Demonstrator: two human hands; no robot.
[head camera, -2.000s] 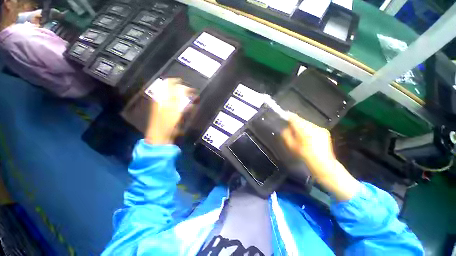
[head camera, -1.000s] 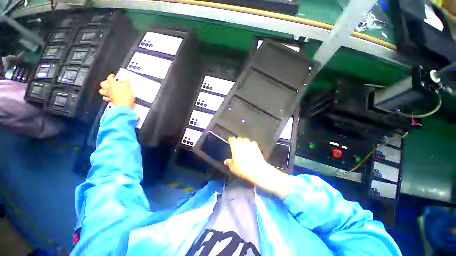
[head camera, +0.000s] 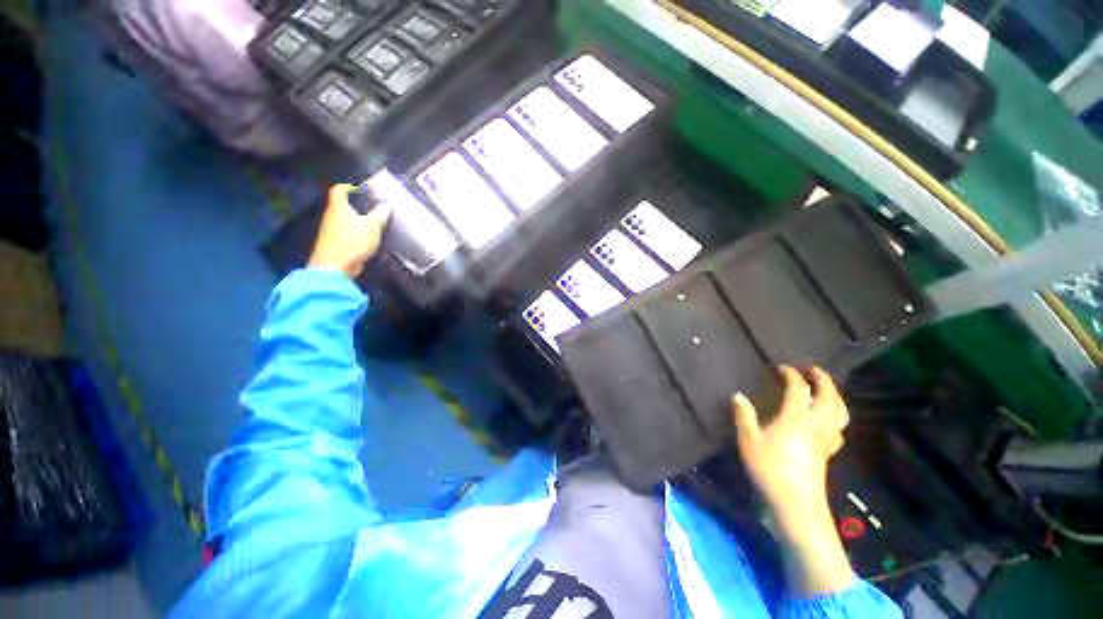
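My left hand (head camera: 347, 232) grips the edge of a shiny smartphone (head camera: 415, 226) at the near-left end of a dark phone tray on a stack (head camera: 569, 200). Several white phones with dark camera rings (head camera: 514, 163) lie side by side in that tray. An empty dark tray with four long pockets (head camera: 714, 351) lies tilted in front of me, partly over another tray of white phones (head camera: 625, 265). My right hand (head camera: 792, 429) is at the empty tray's near edge, fingers apart, no phone in it.
Small-pocket trays (head camera: 399, 48) stand at the back left beside a person's pink sleeve (head camera: 206, 73). A metal rail (head camera: 823, 145) crosses behind the trays. Another tray (head camera: 956, 103) lies on the green bench beyond it. A fixture with a red button (head camera: 853, 528) is at the lower right.
The black-screened phone is gone from the front tray's end pocket. My left hand now holds a phone at the left tray's end. My right hand has moved right along the front tray, its fingers spread.
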